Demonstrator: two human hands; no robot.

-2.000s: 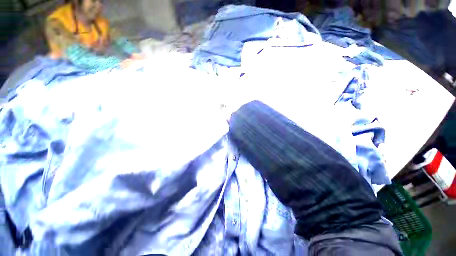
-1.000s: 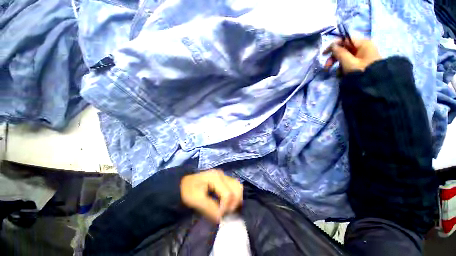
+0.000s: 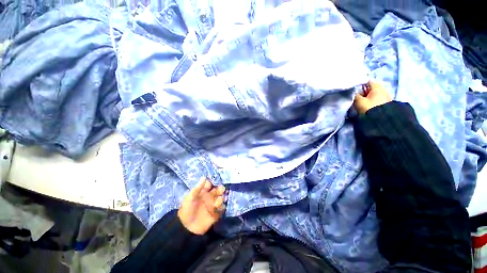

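Observation:
A light-blue patterned denim garment (image 3: 277, 120) lies heaped on the table in front of me, partly glaring white. My left hand (image 3: 204, 205) pinches its stitched edge near the lower middle. My right hand (image 3: 372, 97) holds the same garment's edge at the right, fingers closed on the cloth. The hem edge (image 3: 277, 176) curves between both hands. Small dark blades are not visible in my right hand now; its fingertips are partly hidden by cloth. A dark tag-like piece (image 3: 144, 99) shows at the garment's left.
A plainer blue garment (image 3: 59, 80) is piled at the left. More patterned denim (image 3: 427, 90) lies at the right. The white table edge (image 3: 64, 184) curves along the left front. Red-and-white stripes (image 3: 479, 248) show at the lower right rim.
My left hand has moved from in front of my jacket up to the garment and taken its edge. My right hand has moved slightly down; the dark blades seen in it earlier no longer show.

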